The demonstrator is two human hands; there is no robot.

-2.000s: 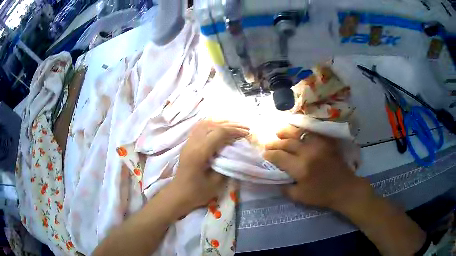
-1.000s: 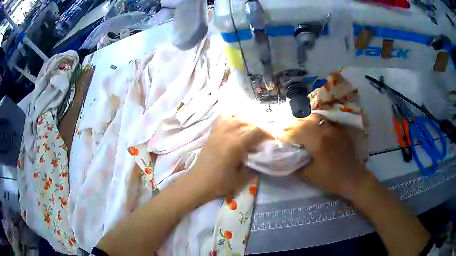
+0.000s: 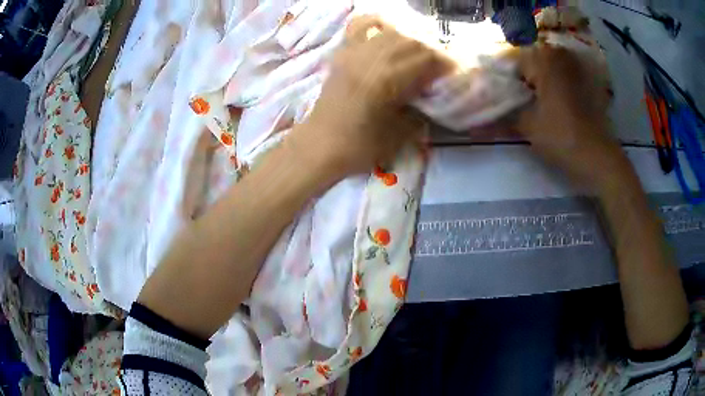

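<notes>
A large whitish-pink garment panel (image 3: 147,155) lies wrong side up, in folds across the left and middle of the machine table. A long cream strip with orange flowers (image 3: 383,232) hangs from it over the table's front edge. My left hand (image 3: 379,93) and my right hand (image 3: 568,116) are blurred and hold a bunched part of the panel between them, just in front of the brightly lit needle area. The presser foot (image 3: 462,9) is cut off at the top edge. A round black knob (image 3: 516,25) is right of it. The fingertips are hard to make out.
Blue-handled scissors (image 3: 686,147) and orange-handled snips (image 3: 657,124) lie at the right. A crumpled floral bundle (image 3: 66,170) is at the table's left edge. The grey ruler-marked front edge (image 3: 502,271) runs across. More floral cloth (image 3: 97,363) is below at the left.
The view has tilted down, so the machine head is mostly out of frame and the forearms and cuffs show more. Both hands still hold the bunched cloth near the needle.
</notes>
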